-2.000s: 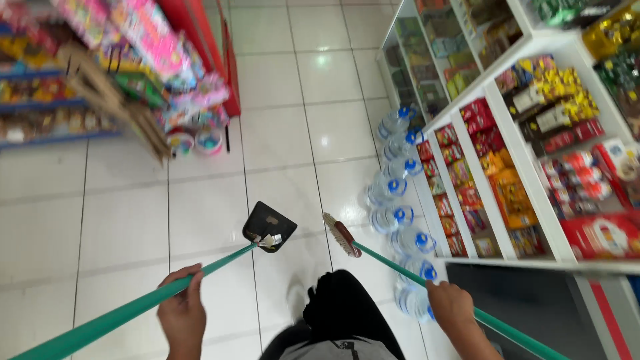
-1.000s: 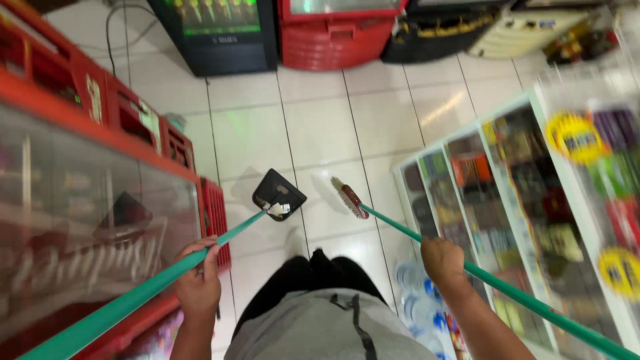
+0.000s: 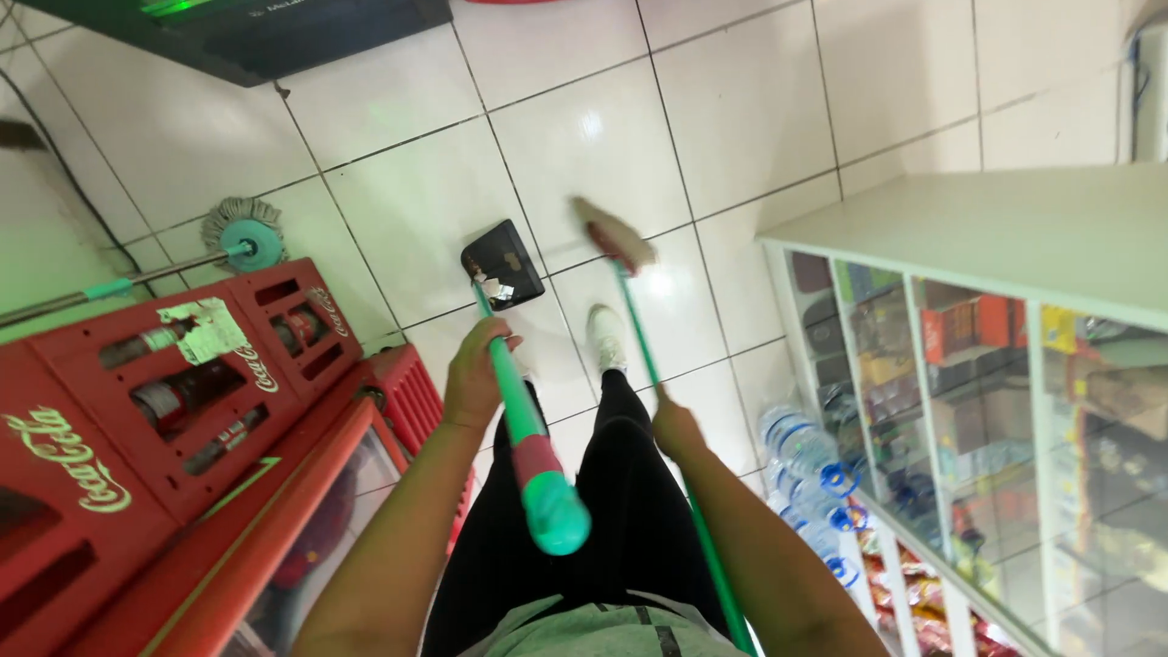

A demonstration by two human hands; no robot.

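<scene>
My left hand (image 3: 478,372) is closed around the green handle of a long-handled dustpan (image 3: 518,265). The black pan has scraps of litter (image 3: 494,286) in it, and the handle's rounded end points up toward me. With my right hand (image 3: 678,429) I grip the thin green pole of a broom (image 3: 613,239), whose reddish-brown head with pale bristles is blurred. The broom head is to the right of the pan, a gap of tiled floor between them. Both are ahead of my feet; one white shoe (image 3: 606,339) shows plainly between the two handles.
Red Coca-Cola crates (image 3: 182,383) with bottles line the left, beside a mop (image 3: 246,235). A dark appliance (image 3: 274,36) stands at the top left. On the right are a glass-fronted display cabinet (image 3: 949,219) and large water bottles (image 3: 812,465) on the floor. A cable runs along the far left.
The view has moved over the floor, with the mop now in sight. Both hands have come closer together, and the dustpan's handle now points up toward me instead of slanting off left.
</scene>
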